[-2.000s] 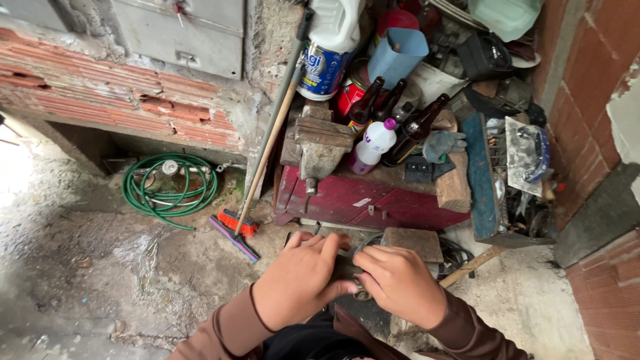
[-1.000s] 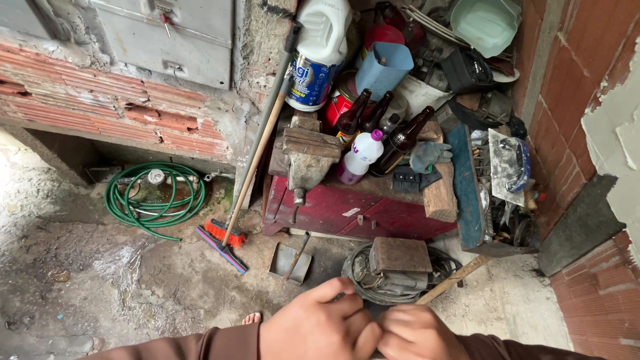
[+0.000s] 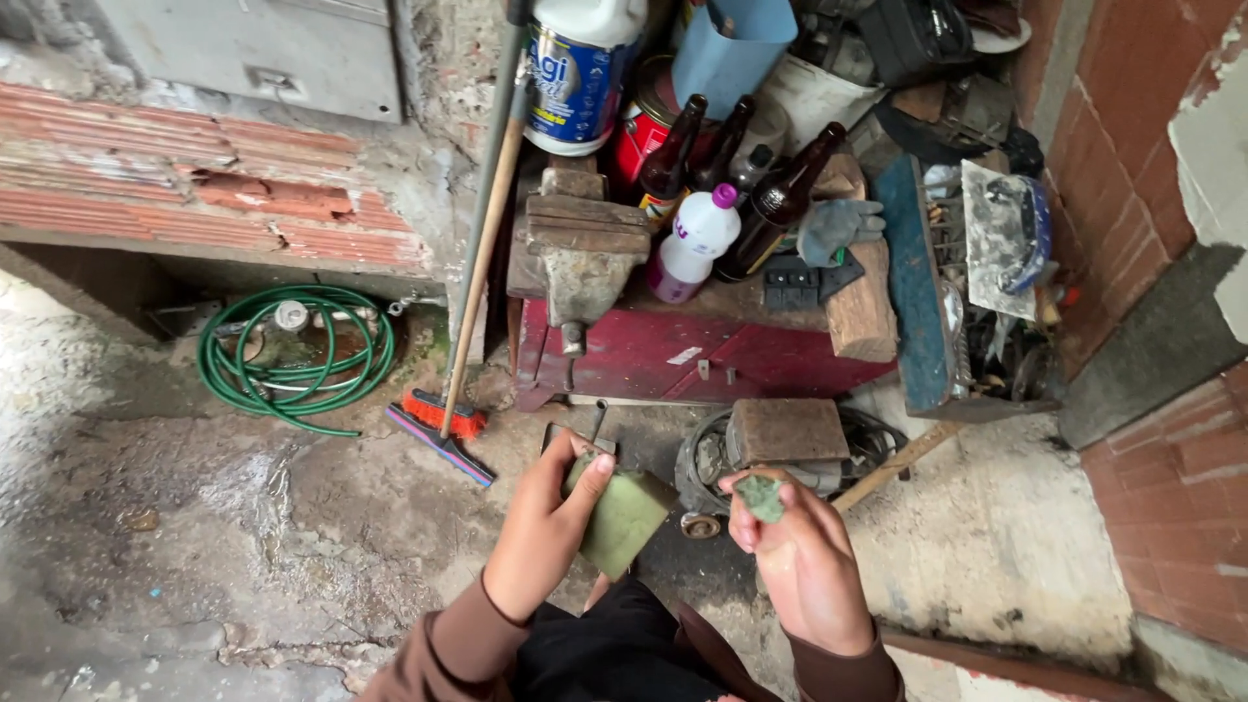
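A green rectangular block [image 3: 624, 517], perhaps foam or soap, is held between the thumb and fingers of my left hand [image 3: 546, 526]. Its upper corner looks broken and rough. My right hand [image 3: 804, 561] pinches a small green chunk [image 3: 760, 497] of similar colour between thumb and fingertips. The two hands are apart, in front of my body and above the concrete floor. Behind my right hand lie a coiled cable and a wooden block [image 3: 790, 431].
A maroon cabinet [image 3: 682, 356] carries a bench vise [image 3: 590, 253], brown glass bottles, a white and purple bottle [image 3: 694, 244] and a grey glove [image 3: 840, 229]. A tool box [image 3: 912, 292] stands right. A broom [image 3: 483, 253], a squeegee [image 3: 439, 447] and a green hose [image 3: 297, 361] are left.
My hands were close together in both earlier frames and are now apart. The green block and the small green chunk have come into plain view, one in each hand.
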